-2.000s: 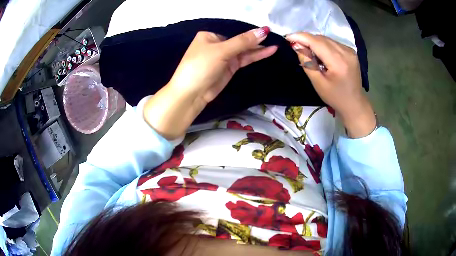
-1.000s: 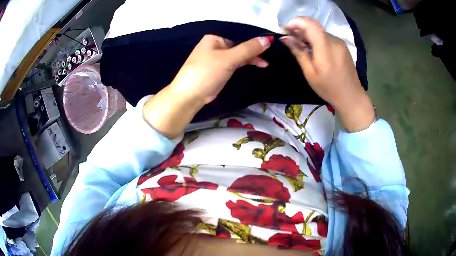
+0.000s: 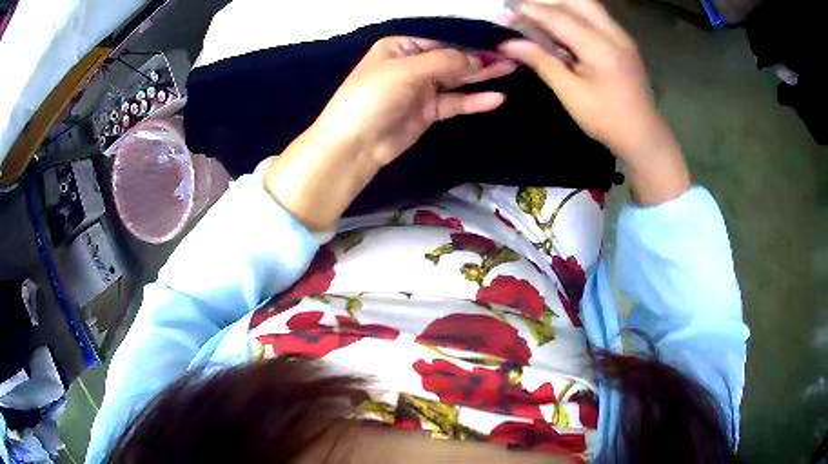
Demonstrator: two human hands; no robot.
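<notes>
The black garment piece [image 3: 272,100] lies across the lap, with white fabric [image 3: 272,23] beyond its far edge. My left hand [image 3: 386,109] pinches the black cloth near its far edge between thumb and forefinger, other fingers partly spread. My right hand [image 3: 599,77] is just right of it, thumb and fingertips close to the same edge, slightly blurred. Small silver scissors [image 3: 543,34] show blurred, held among its fingers. No needle or thread can be made out.
A pink waste basket [image 3: 152,186] stands at the left, near a grey box of round dark-and-red items [image 3: 136,107]. A white-covered table [image 3: 50,54] is at upper left. The green-grey floor [image 3: 726,236] shows at right.
My right hand has moved up and the silver scissors show again between its fingers. The black cloth's far edge has been drawn up and its right side has shifted. My left hand still pinches the cloth.
</notes>
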